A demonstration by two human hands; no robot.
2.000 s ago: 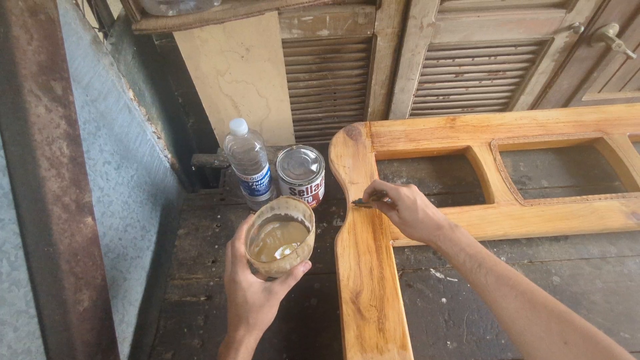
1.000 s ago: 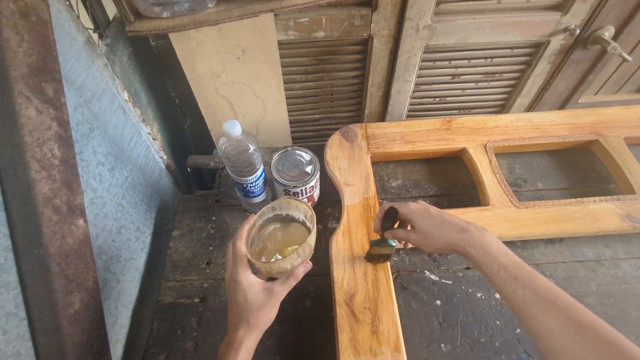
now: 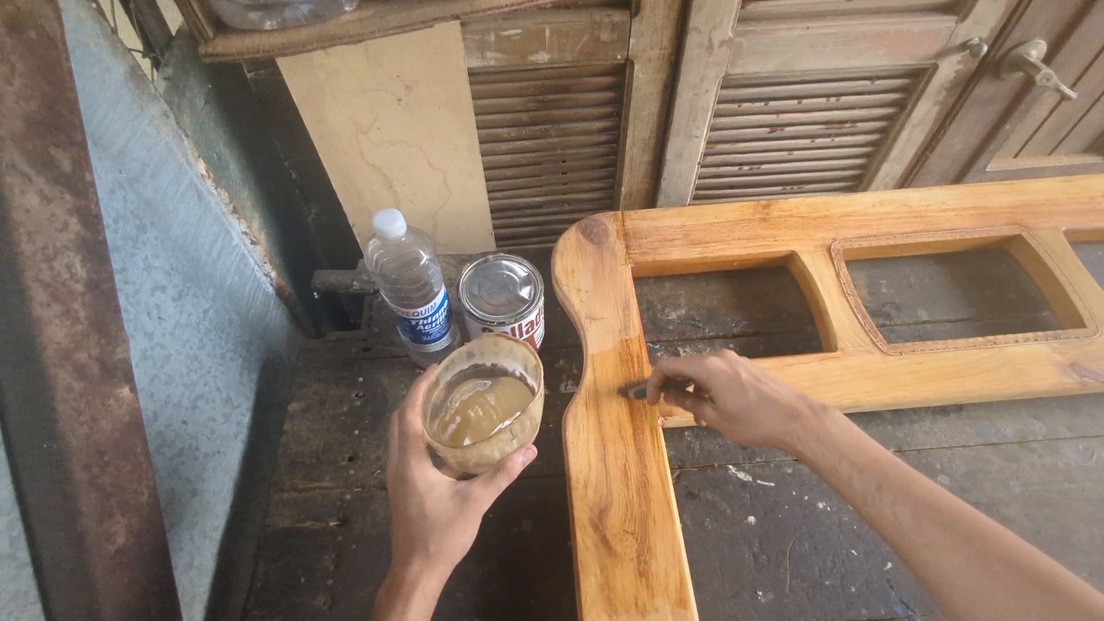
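Observation:
My left hand [image 3: 444,496] is wrapped around a rounded, bowl-like container [image 3: 485,405] with cloudy yellowish liquid in it, tilted towards me. My right hand [image 3: 733,398] grips a small dark paintbrush [image 3: 640,390], its tip against the curved end piece of a varnished wooden frame [image 3: 617,483]. Much of the brush is hidden by my fingers. Behind the container stand a capped clear plastic bottle of thinner [image 3: 412,293] and a lidded metal can of sealer [image 3: 503,297], side by side.
The frame lies on a dark, worn plank tabletop [image 3: 793,517], its openings reaching right. Old louvered wooden shutters [image 3: 802,129] and a beige panel [image 3: 392,121] stand behind. At left are a bluish metal sheet [image 3: 181,328] and a rusty beam [image 3: 82,345].
My right hand first moved down the end piece with the brush, then back up a little. My left hand has kept the container at about the same place beside the frame.

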